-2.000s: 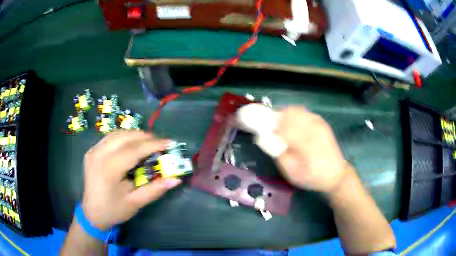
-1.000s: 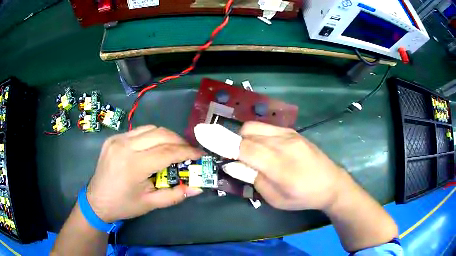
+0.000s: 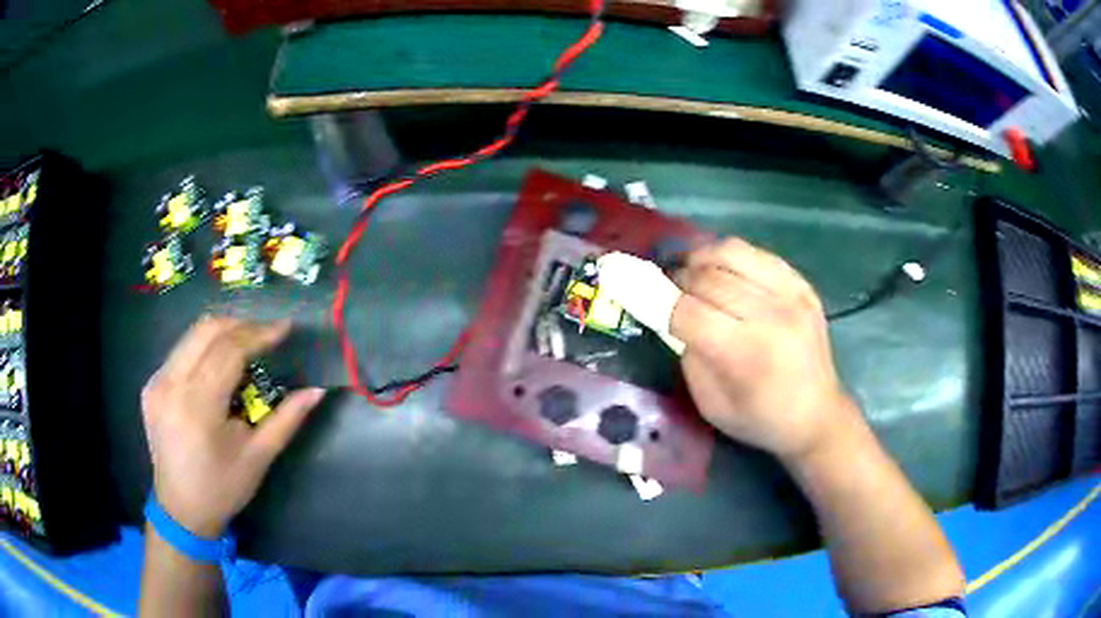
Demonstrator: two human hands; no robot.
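The dark red test fixture (image 3: 489,350) lies on the green mat in front of me, its opening facing up. My right hand (image 3: 755,344), with white finger cots, holds a power supply board (image 3: 594,307) inside the upper part of the opening. Its underside is hidden, so I cannot tell if it touches the contact pins. My left hand (image 3: 217,417) is left of the fixture with another board (image 3: 256,398) between its fingers and palm. Its thumb and index fingertips are apart. A blue strap is on the left wrist.
Several loose boards (image 3: 237,262) lie at the left. A full parts tray (image 3: 75,362) is at the left edge, a second tray (image 3: 988,362) at the right. A red and black lead (image 3: 342,290) loops left of the fixture. A shelf (image 3: 676,106) and white meter (image 3: 845,30) stand behind.
My left hand has moved left, away from the fixture, with a board in it. My right hand has moved from the fixture's near left side to its opening and now holds a board there.
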